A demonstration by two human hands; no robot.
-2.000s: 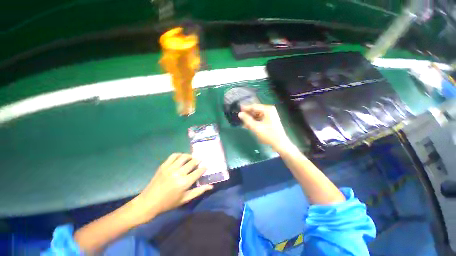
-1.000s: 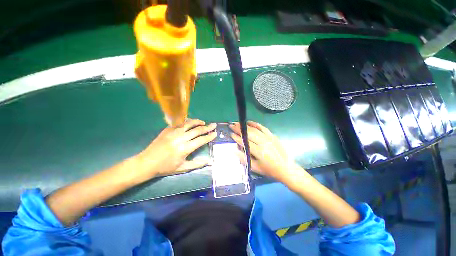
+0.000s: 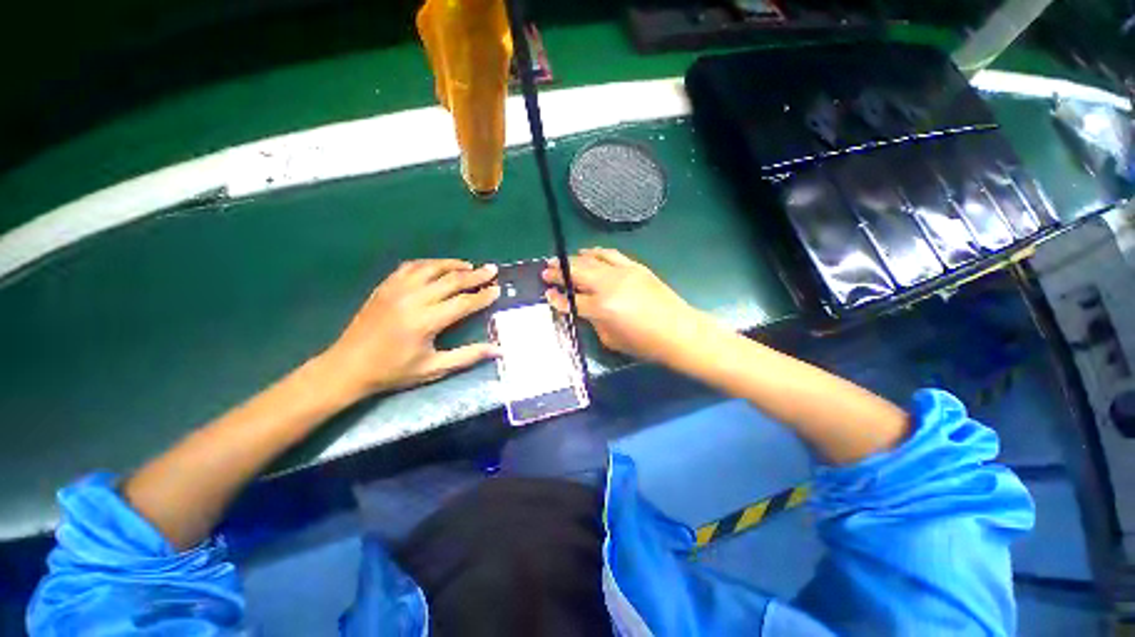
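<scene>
An open smartphone body (image 3: 538, 352) lies on the dark green bench at its near edge, with a dark top end, a white middle and a thin pinkish rim. My left hand (image 3: 408, 326) lies at its left side, fingertips at the dark top end and thumb at the left edge. My right hand (image 3: 619, 302) has its fingertips at the top right corner. Whether a small part is under the fingertips cannot be told. The orange electric screwdriver (image 3: 476, 93) hangs above the bench beyond the phone, and touches neither hand. A thin black cable (image 3: 544, 162) passes in front of the phone's right side.
A round grey meshed dish (image 3: 617, 182) is beyond my right hand. A shiny black ribbed tray (image 3: 896, 187) is at the right. A white rail (image 3: 336, 152) separates the bench from the green conveyor (image 3: 286, 81), where another phone and a dark tray are partly visible.
Since two seconds ago my right hand has moved from the round dish to the phone's top end, and my left hand has moved up the phone. The view has also shifted.
</scene>
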